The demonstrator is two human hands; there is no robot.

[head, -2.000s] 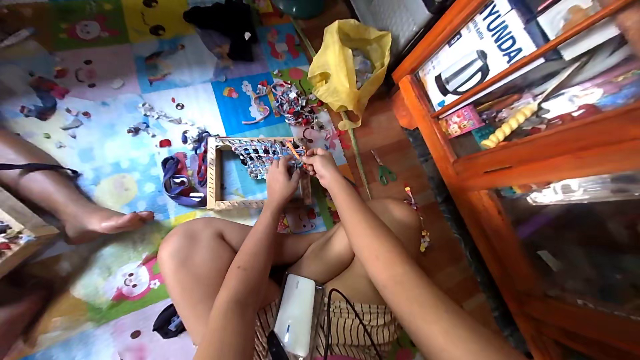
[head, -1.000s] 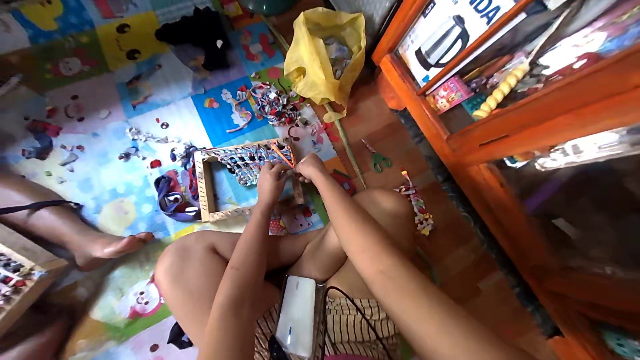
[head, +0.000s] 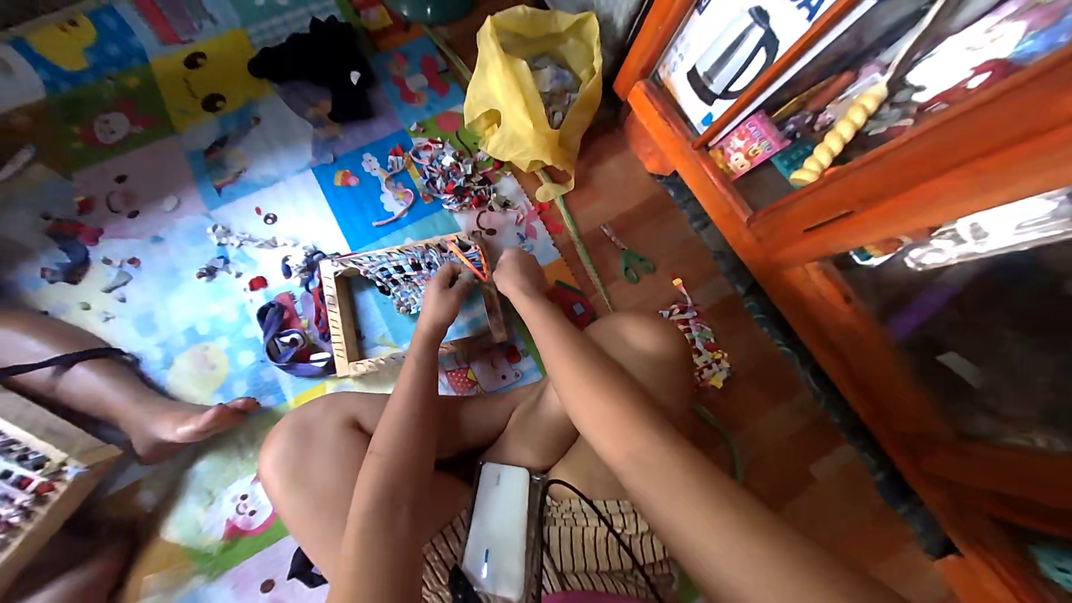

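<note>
A rectangular wooden frame (head: 342,322) lies on the patterned mat, with multicoloured woven fabric strips (head: 402,272) across its far part. My left hand (head: 448,293) is over the frame at the near edge of the weaving, fingers bent around the end of an orange strip. My right hand (head: 517,272) is closed at the frame's right side, beside an orange strip (head: 469,258); what lies inside its fingers is hidden. A heap of fabric scraps (head: 456,176) lies beyond the frame, and dark blue fabric strips (head: 289,343) lie at its left side.
A yellow plastic bag (head: 523,92) stands beyond the scraps. Green-handled scissors (head: 635,265) and a strip of knotted fabric (head: 699,339) lie on the wooden floor. An orange wooden cabinet (head: 754,226) borders the right. Another person's foot (head: 197,423) and a second frame (head: 63,427) are at left.
The orange strip between my hands has shifted, and my hands have drawn slightly apart. The wooden frame lies in about the same place.
</note>
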